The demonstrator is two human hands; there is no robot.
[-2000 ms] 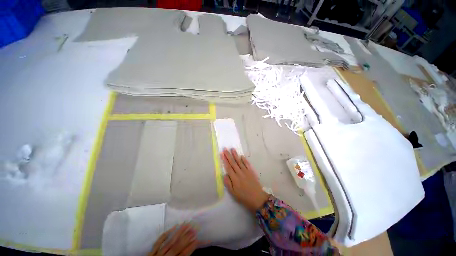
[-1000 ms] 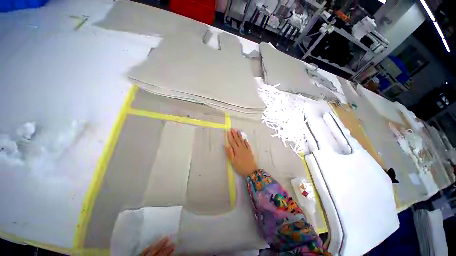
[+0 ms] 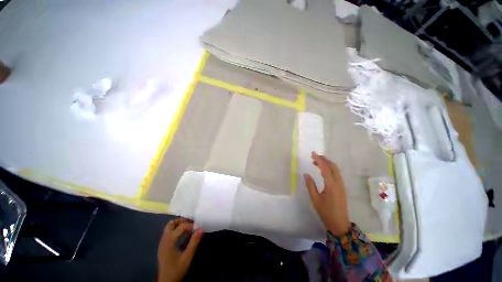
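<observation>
A pale fabric panel (image 3: 264, 206) lies along the table's front edge. Its right strap (image 3: 311, 135) points away from me, and a white rectangular piece (image 3: 217, 199) lies at its left end. My left hand (image 3: 177, 248) is at the panel's front left edge, fingers curled and thumb apart; whether it pinches the cloth is hidden. My right hand (image 3: 330, 193) is over the right strap's lower part, thumb and fingers apart, holding nothing visible. A white glue bottle (image 3: 382, 198) lies right of it, nozzle towards me.
Yellow tape (image 3: 173, 135) frames the beige cloth. A beige panel stack (image 3: 286, 41) lies at the back. A white strip pile (image 3: 377, 104) and a white panel stack (image 3: 446, 206) are at right. Crumpled scraps (image 3: 91, 100) lie left. Part of another person's hand (image 3: 3, 72) shows far left.
The view has shifted left and down. My right hand has moved down the right strap and lifted its fingers, uncovering the strap's end. My left hand now shows more fully at the panel's edge.
</observation>
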